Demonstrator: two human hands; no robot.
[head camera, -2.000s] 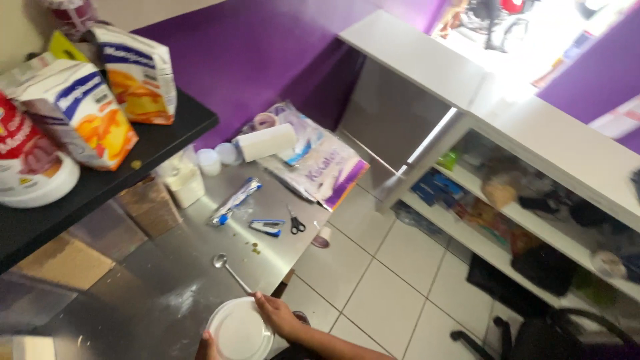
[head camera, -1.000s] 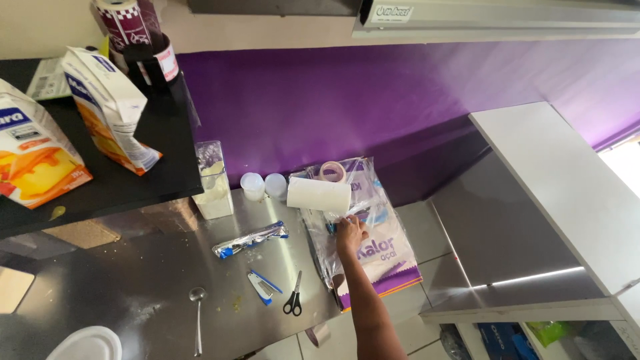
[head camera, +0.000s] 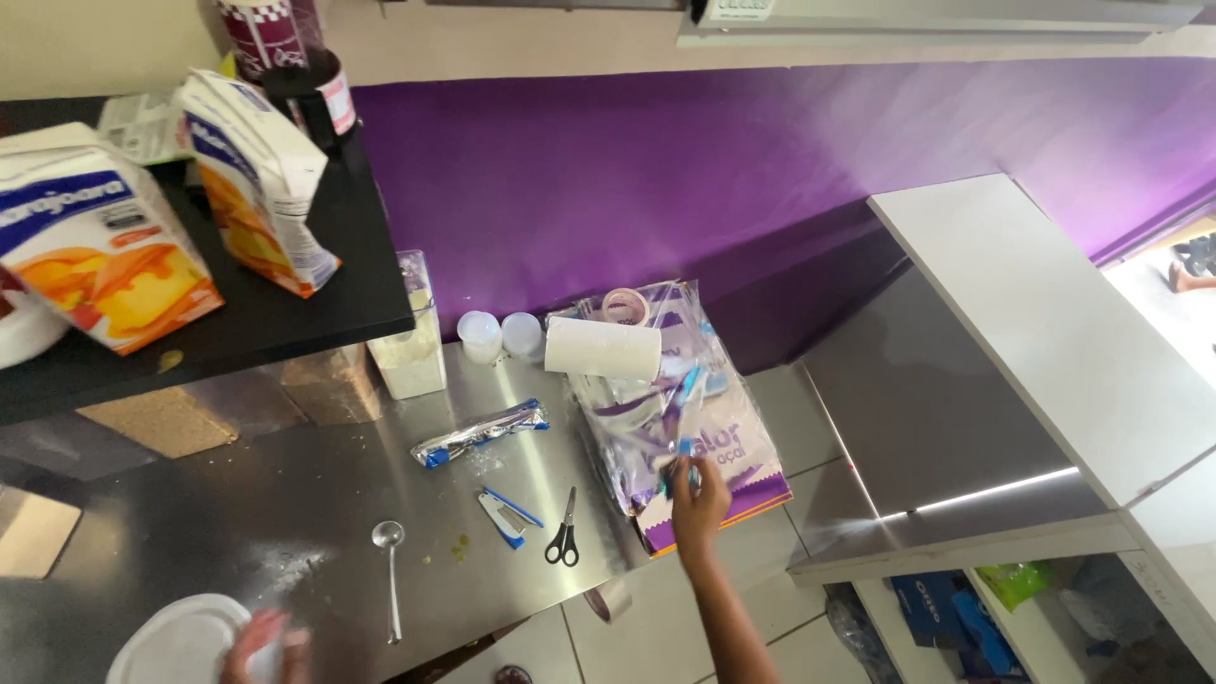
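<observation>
My right hand (head camera: 700, 489) is closed around a small item with blue and clear parts, blurred, over a stack of printed plastic bags (head camera: 731, 418). At the lower left my left hand (head camera: 266, 651), blurred, is at the edge of a round white lid or tub (head camera: 180, 641). On the bags lie a white paper roll (head camera: 603, 349) and a roll of tape (head camera: 626, 307). Between the hands are a metal spoon (head camera: 390, 579), a blue and white stapler (head camera: 510, 518), black-handled scissors (head camera: 563, 541) and a foil-like packet with blue ends (head camera: 482, 432).
A black shelf (head camera: 361, 313) with cartons (head camera: 256, 180) overhangs the steel table (head camera: 323, 503) at left. Clear containers (head camera: 410, 351) and plastic cups (head camera: 481, 334) stand against the purple wall. White shelving (head camera: 1035, 332) is at right, beyond the table edge.
My right hand has moved down toward the near edge of the bags and now holds a small blue and clear item. My left hand has come into view at the white lid or tub.
</observation>
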